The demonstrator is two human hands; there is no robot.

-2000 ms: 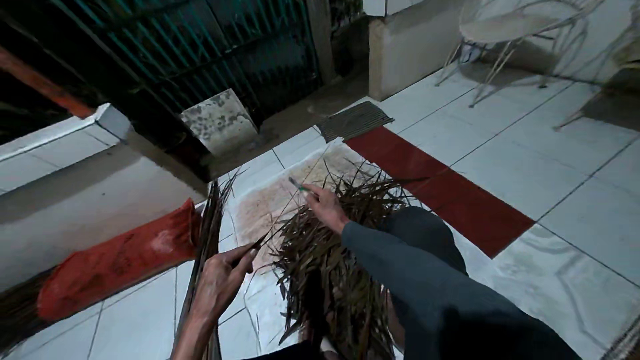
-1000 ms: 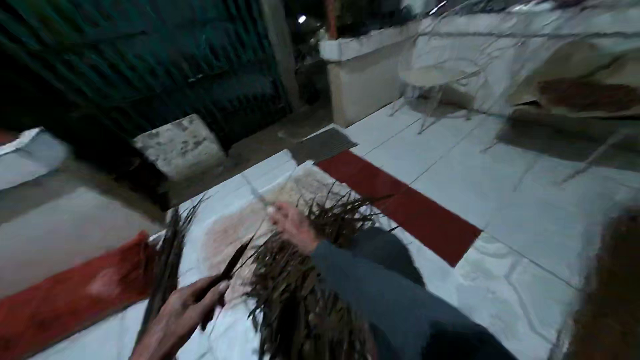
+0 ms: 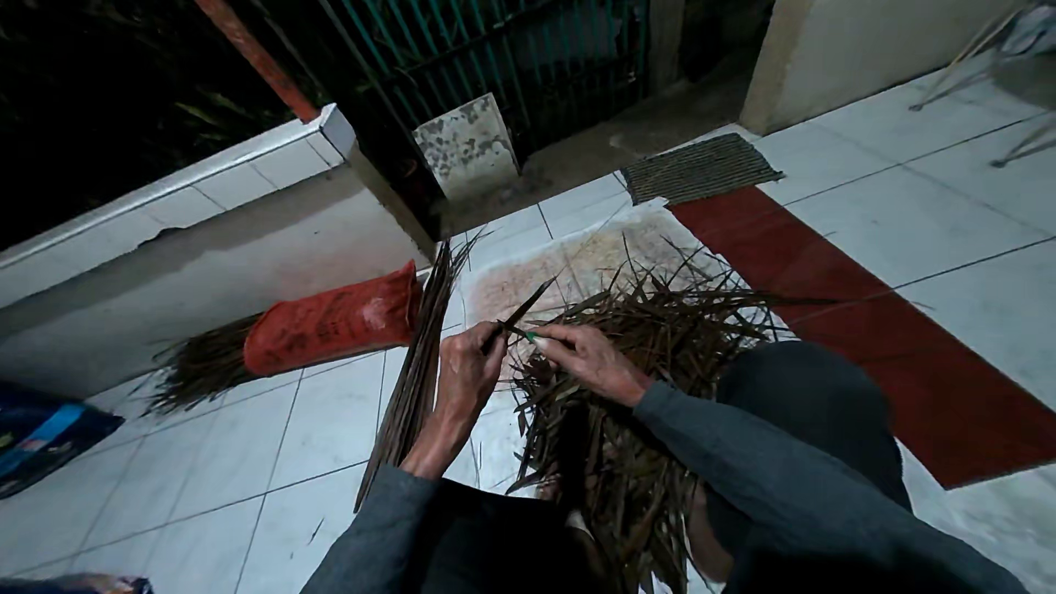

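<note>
My left hand [image 3: 474, 355] grips a dark dried leaf [image 3: 530, 302] whose tip points up and away. Close beside it, my right hand [image 3: 590, 356] holds a small tool with a green handle [image 3: 530, 336], its thin end meeting the leaf at my left fingers. Whether that tool is a knife cannot be told. A heap of brown dried leaf strips [image 3: 652, 396] lies over my lap and the floor between my legs. Left of my left hand, a bundle of long thin stalks [image 3: 417, 375] lies lengthwise on the tiles.
A red sack [image 3: 334, 323] with more stalks [image 3: 202, 359] lies along the low wall [image 3: 214, 239]. A stained white cloth or sheet [image 3: 569, 264] is under the heap. Right of it are a red floor strip [image 3: 866, 330] and a ribbed mat [image 3: 701, 169]. Chair legs [image 3: 957, 78] stand at upper right.
My right hand, apart from my left one second ago with the tool raised, has come to the leaf at my left fingers. The view has swung back to the left.
</note>
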